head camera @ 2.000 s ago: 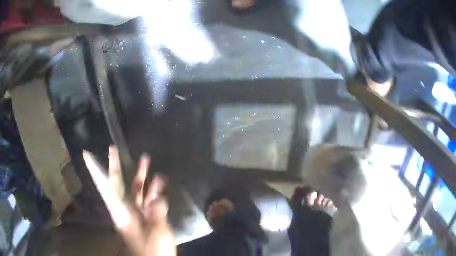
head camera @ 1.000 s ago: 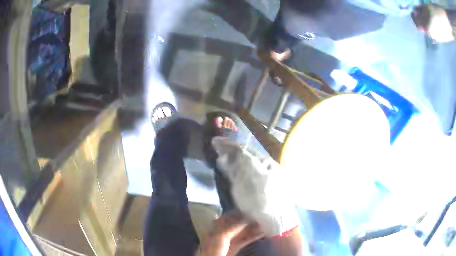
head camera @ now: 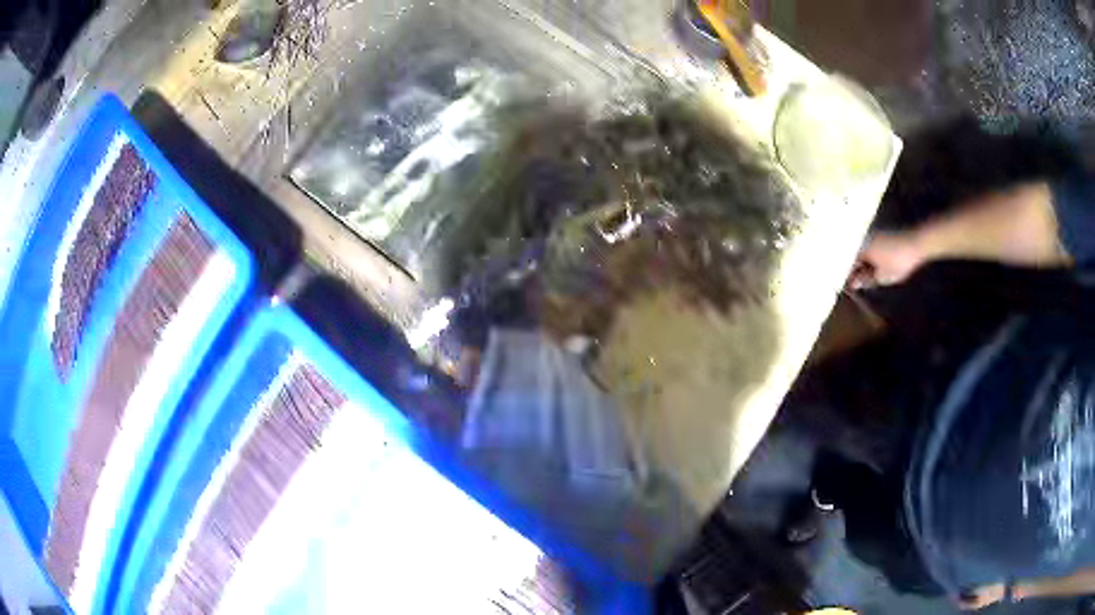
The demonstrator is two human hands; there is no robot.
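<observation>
Neither of my hands shows. Nearest in front of me are two blue trays, the far-left one (head camera: 34, 415) and the nearer one (head camera: 438, 451). Brown-red wire leads lie in rows in the left tray (head camera: 132, 324) and in the nearer tray (head camera: 258, 469), with whitish ends. White glare washes out much of the nearer tray. Behind the trays is a sunken solder pot (head camera: 402, 156) with a shiny grey surface. Dark dross and scraps (head camera: 672, 204) lie blurred beside it on the pale board (head camera: 751, 415).
A pale round cup (head camera: 835, 126) stands at the board's corner, near an orange-handled tool (head camera: 735, 48). Loose dark wires (head camera: 282, 42) lie behind the pot. At the right is another person in dark clothes (head camera: 1021, 457), with a bare hand (head camera: 891, 257) by the board's edge.
The view has swung from the floor, my legs and the round disc to the bench with trays and pot. My hand and the white glove with red cuff have left the picture.
</observation>
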